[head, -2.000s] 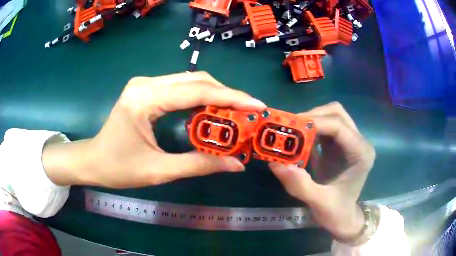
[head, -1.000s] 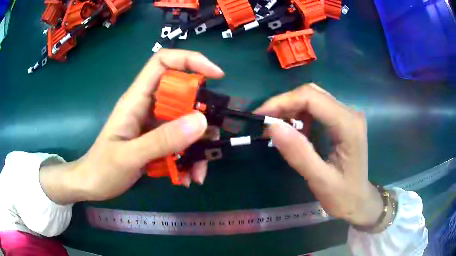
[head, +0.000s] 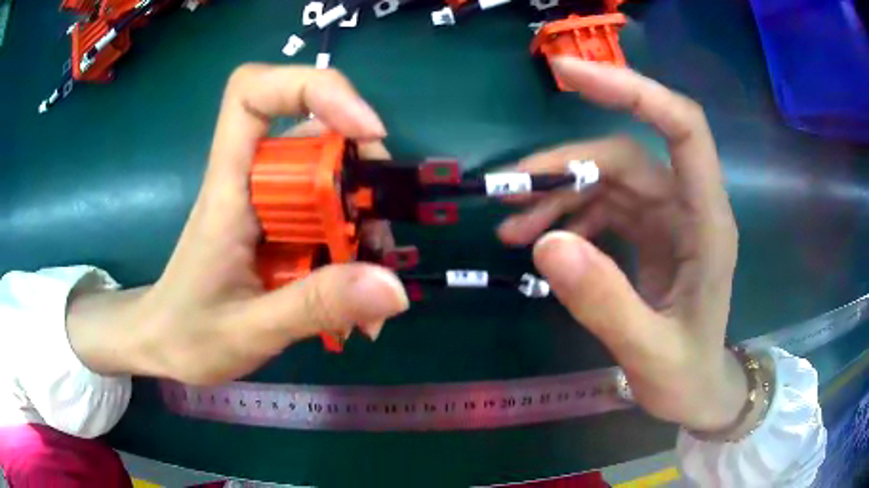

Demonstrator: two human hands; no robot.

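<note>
My left hand [head: 224,257] grips two orange connectors together. The upper connector [head: 300,191] lies on its side with its black base, two reddish-looking metal tabs [head: 439,213] and black lead pointing right. The lower connector [head: 291,265] is partly hidden by my left thumb. Each lead has a white label [head: 508,184] and a white plug, one upper [head: 583,174] and one lower [head: 535,285]. My right hand [head: 648,248] is open beside the plugs, its fingers apart and partly blurred. Its middle fingers are behind the upper plug; I see no grip on it.
A steel ruler [head: 381,405] lies along the near side of the green mat [head: 171,162]. Loose orange connectors lie at the far left [head: 100,48] and far side, one [head: 583,43] behind my right fingers. A blue bin [head: 819,67] is at the far right.
The connectors have turned from fronts facing me to sideways, leads pointing right. Since a second ago, my right hand has opened off the leads. The far connectors sit higher in view.
</note>
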